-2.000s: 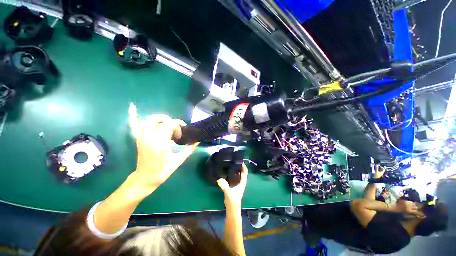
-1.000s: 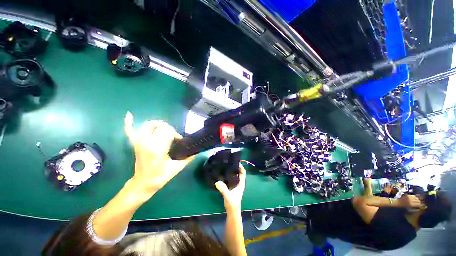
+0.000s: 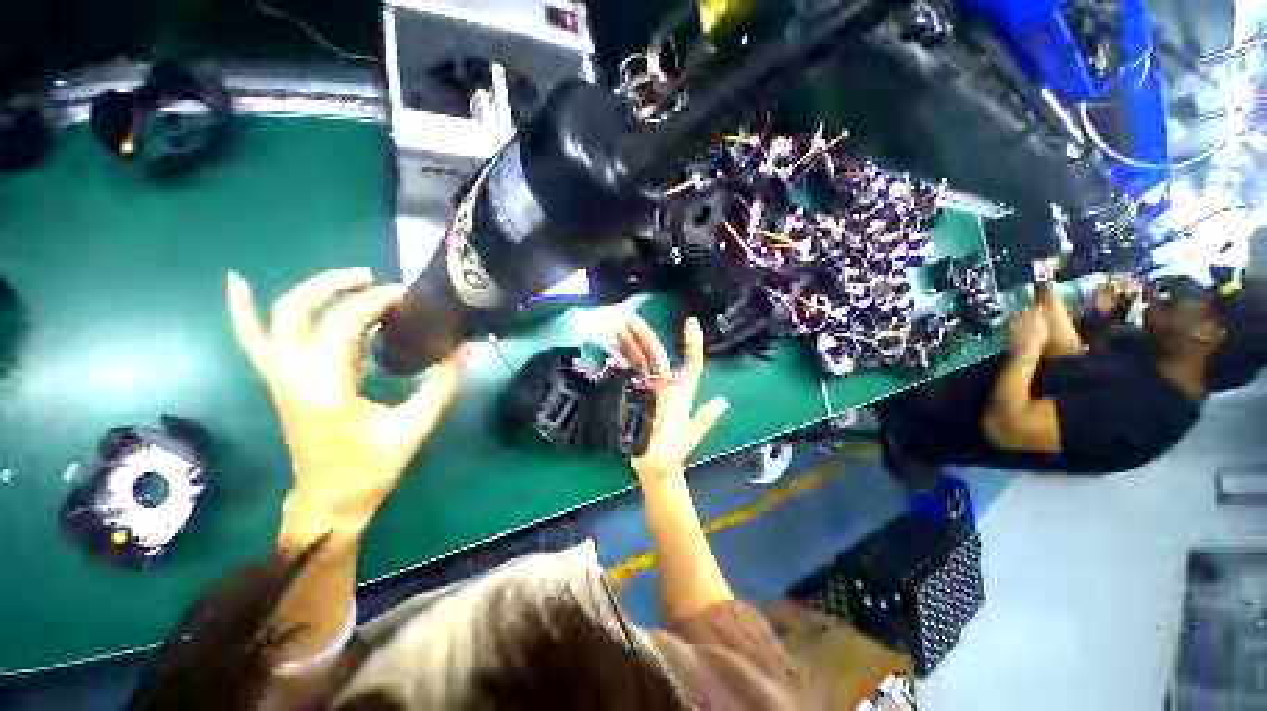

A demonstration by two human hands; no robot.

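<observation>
The electric screwdriver (image 3: 486,229), a thick black cylinder with a pale label, slants up from my left hand (image 3: 348,382). My left thumb and a finger are around its lower end; the other fingers are spread. Its tip is hidden. My right hand (image 3: 670,417) is open, fingers and thumb apart. Two black housings (image 3: 556,400) stand side by side on the green mat, the right one against my right palm. Thin wires show above them. A housing with a white motor plate (image 3: 150,486) lies at the left.
A white-grey screw feeder (image 3: 459,97) stands behind the screwdriver. A dense heap of motor assemblies with wires (image 3: 848,264) lies right of it. Black units (image 3: 167,122) lie by the back rail. Another worker (image 3: 1098,375) is at the far right. A black crate (image 3: 910,583) is on the floor.
The view has shifted down and right. My right hand has opened from the black housing. The screwdriver now stands steeper, still at my left fingers.
</observation>
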